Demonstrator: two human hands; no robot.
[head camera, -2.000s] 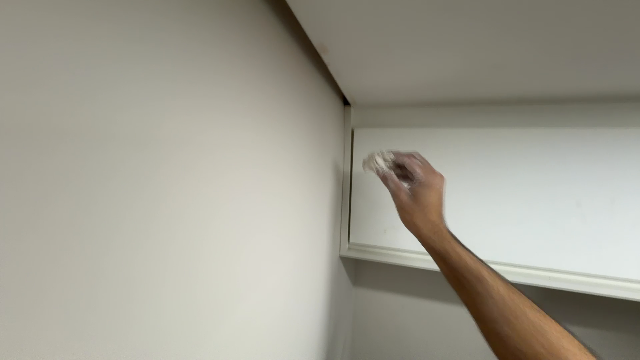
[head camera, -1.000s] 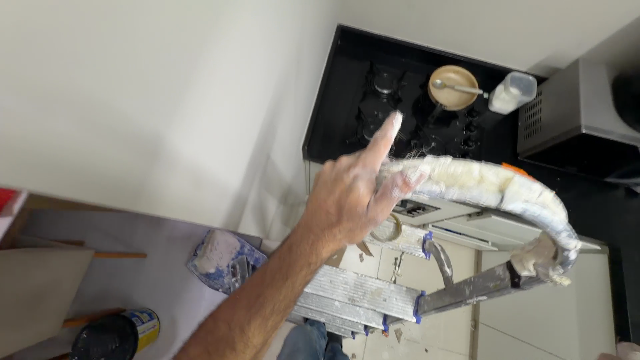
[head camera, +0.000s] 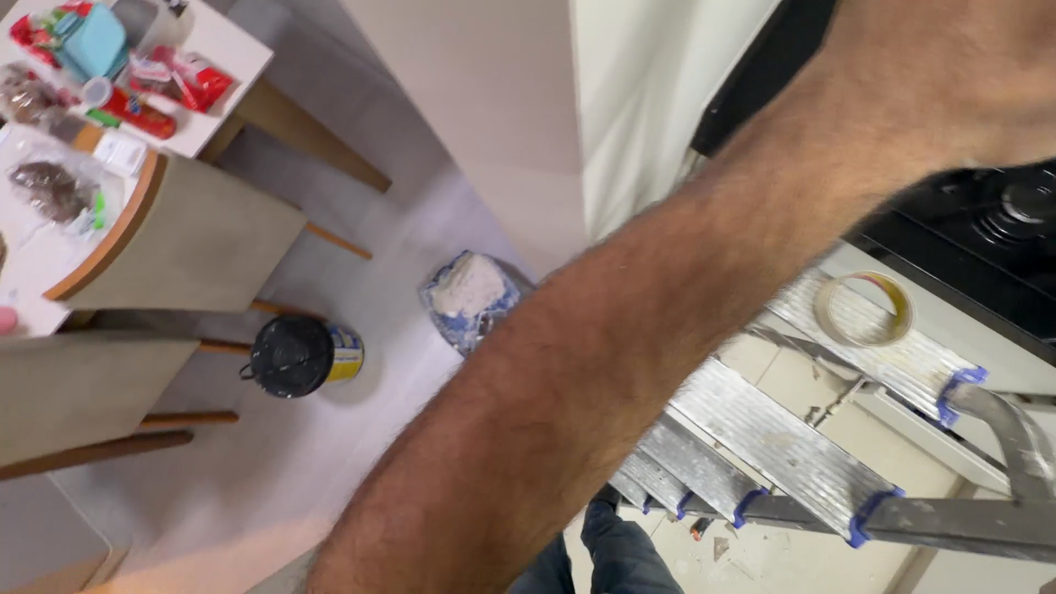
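My left hand (head camera: 1011, 78) is cut off at the upper right, with its forearm running up from the bottom of the view. Its fingers are out of sight, so what it holds or touches cannot be told. My right hand is not in view. Beneath the forearm stands an aluminium stepladder (head camera: 775, 445) with blue step end caps. A roll of tape (head camera: 865, 309) lies on its top step. Past the forearm's left side, a blue tray (head camera: 470, 301) bearing a whitish paste-like mass sits on the floor, partly hidden by the arm.
A black-topped bucket (head camera: 293, 356) stands on the floor near two upholstered chairs (head camera: 198, 235). The table (head camera: 239, 54) at the upper left bears food packets and a light-blue container (head camera: 91, 41). A black gas hob (head camera: 973, 239) is at the right. Legs in jeans (head camera: 623, 549) show below; debris lies on the tiles.
One second ago my left hand was at the ladder's wrapped curved rail, index finger extended; now the hand is mostly beyond the upper right edge. The view has swung toward the table and chairs.
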